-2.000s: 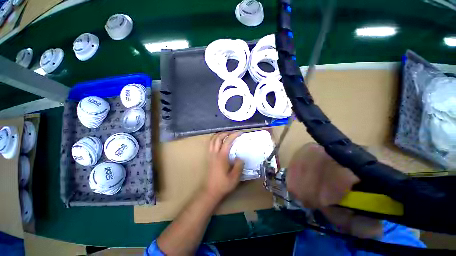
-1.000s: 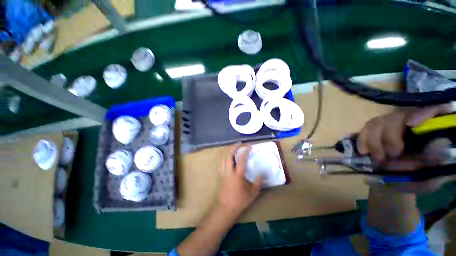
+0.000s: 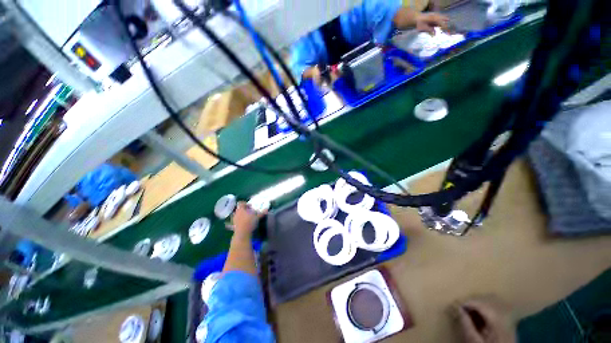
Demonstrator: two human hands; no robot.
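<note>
My left hand (image 3: 245,218) reaches over the conveyor edge. A white round unit (image 3: 260,203) is at its fingertips; whether they grip it is unclear. The white square fixture (image 3: 340,300), on its reddish-brown base, shows an open round recess. The black screwdriver (image 3: 462,175) hangs above the cardboard, out of both hands, its shiny metal nose (image 3: 450,221) pointing down. My right hand (image 3: 477,323) is low at the right, blurred and shaded, with a gap between thumb and fingers and nothing visible in it.
Trim rings (image 3: 335,242) are piled on the dark ring tray (image 3: 295,258). My left arm partly covers the housing tray (image 3: 213,266). Round units (image 3: 199,230) stand on the green conveyor. A plastic bag (image 3: 593,144) lies at the right. Black cables cross the view. People in blue work beyond the belt.
My left hand has left the fixture for the belt, and the white part there is gone. My right hand has let go of the screwdriver, which now hangs. The view has tilted up.
</note>
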